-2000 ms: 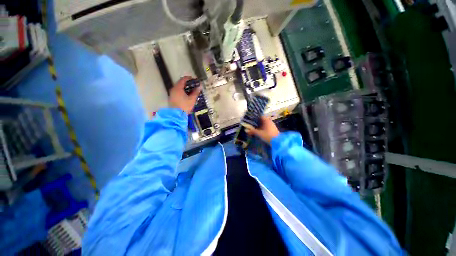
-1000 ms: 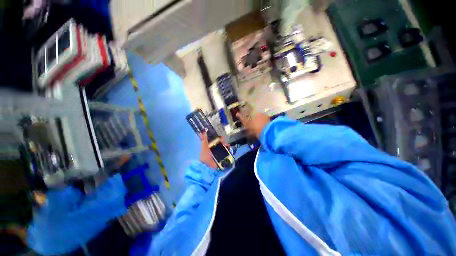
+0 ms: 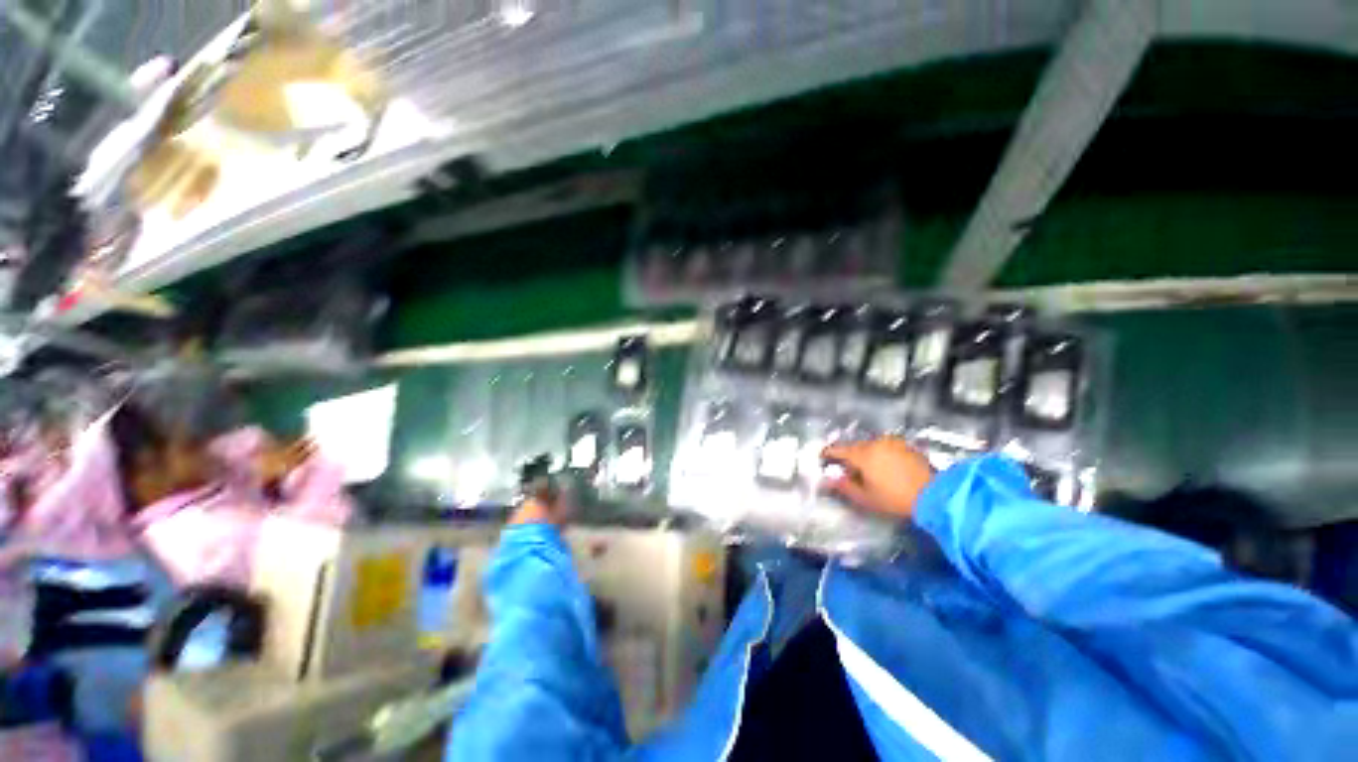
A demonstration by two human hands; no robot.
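A clear blister tray (image 3: 688, 462) holds rows of short black phone housings (image 3: 976, 372) with pale patches. My right hand (image 3: 882, 476) is over the tray's front row, its fingertips at a pocket; blur hides whether they grip anything. My left hand (image 3: 536, 506) is at the bench's front edge, left of the tray, with a small dark part (image 3: 536, 472) at its fingertips, seemingly a phone housing. Several loose housings (image 3: 632, 453) lie on the green bench between my left hand and the tray.
The cream machine (image 3: 320, 596) with a yellow label is at the lower left, below my left hand. Another tray (image 3: 767, 261) lies behind the bench's pale rail. People in pink coats (image 3: 224, 514) are at the far left. A white sheet (image 3: 353, 432) is on the bench.
The view has swung from the machine to the bench and trays. My right hand has moved from the machine fixture to the tray. The long keypad phone in my left hand no longer shows.
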